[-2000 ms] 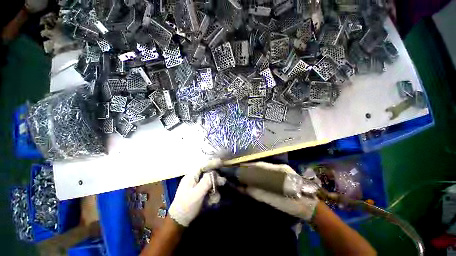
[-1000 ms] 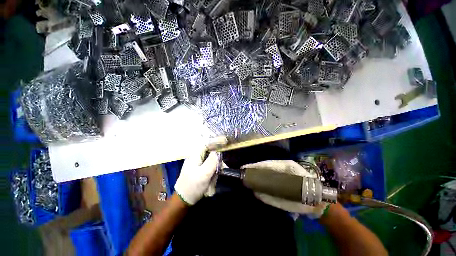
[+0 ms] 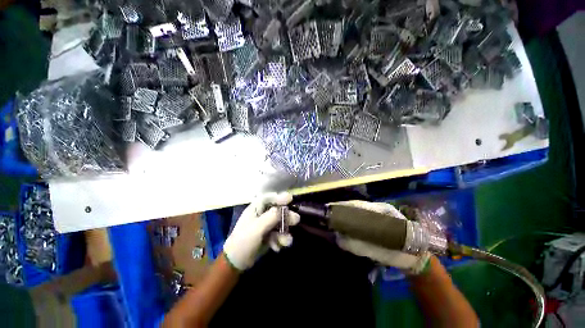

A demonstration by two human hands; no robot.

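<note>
My left hand (image 3: 258,229), in a white knitted glove, holds a small silver metal piece (image 3: 283,220) upright at its fingertips, just below the table's front edge. It may be a bracket seen edge-on. My right hand (image 3: 385,248), also gloved, is closed around the thick olive-grey barrel of the air screwdriver (image 3: 367,225). The driver lies level, its dark nose pointing left at the metal piece. Whether nose and piece touch is hard to tell. The thin shiny pins (image 3: 305,146) lie in a loose pile near the table edge above my hands.
Perforated brackets (image 3: 314,40) are heaped across the white table (image 3: 147,202). A clear bag of silver pieces (image 3: 70,125) is at the left end, an open-end wrench (image 3: 515,138) at the right. Blue bins (image 3: 138,269) stand below the edge. The air hose (image 3: 507,264) curves away lower right.
The driver and my right hand have moved slightly right and up from a second ago. My left fingers have shifted, and the silver piece shows more clearly. The view has also shifted a little.
</note>
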